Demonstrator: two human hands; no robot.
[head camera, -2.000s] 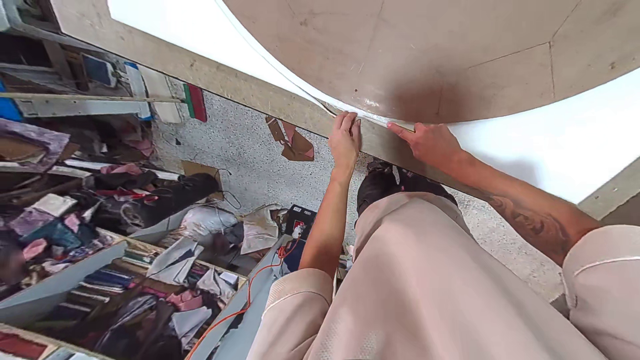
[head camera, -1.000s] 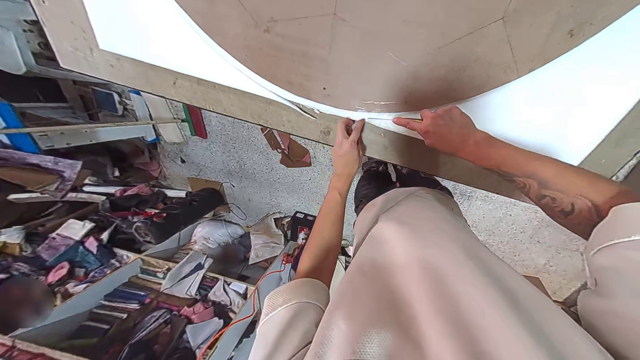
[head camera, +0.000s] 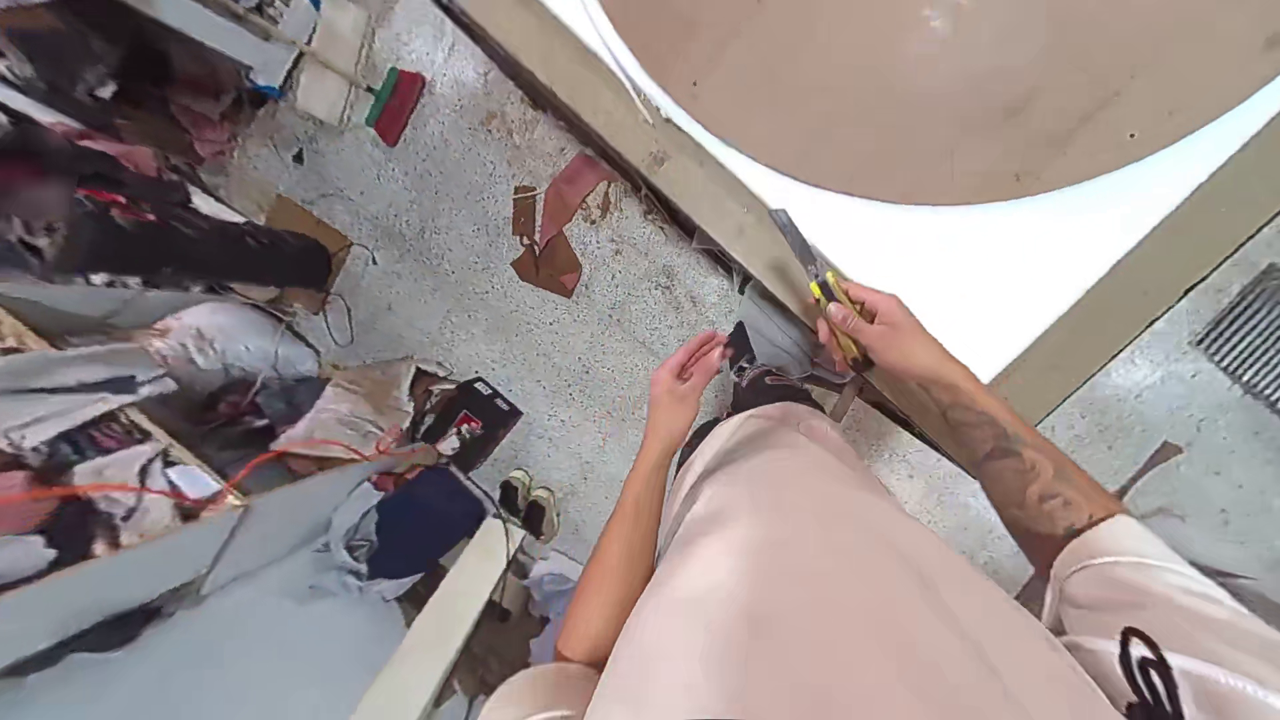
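Observation:
My right hand (head camera: 870, 325) grips a yellow and black snap-off utility knife (head camera: 835, 310), its long grey blade pointing up and left over the table's edge strip. A white sheet (head camera: 900, 255) with a large round cutout lies on the brown tabletop (head camera: 960, 110), which shows through the opening. A thin loose strip (head camera: 618, 60) curls at the sheet's left side. My left hand (head camera: 688, 375) hangs off the table edge above the floor, fingers partly bent, with nothing seen in it.
The table's wooden edge (head camera: 690, 165) runs diagonally. Brown and pink scraps (head camera: 555, 225) and a red and green broom head (head camera: 397, 105) are on the speckled floor. Fabric scraps, a black box (head camera: 470, 422) and an orange cord (head camera: 300, 445) lie left; a metal floor grate (head camera: 1245, 335) is at right.
Both hands have come away from the edge of the round cutout. My right hand now holds a utility knife, which the earlier frames do not show. The view has turned.

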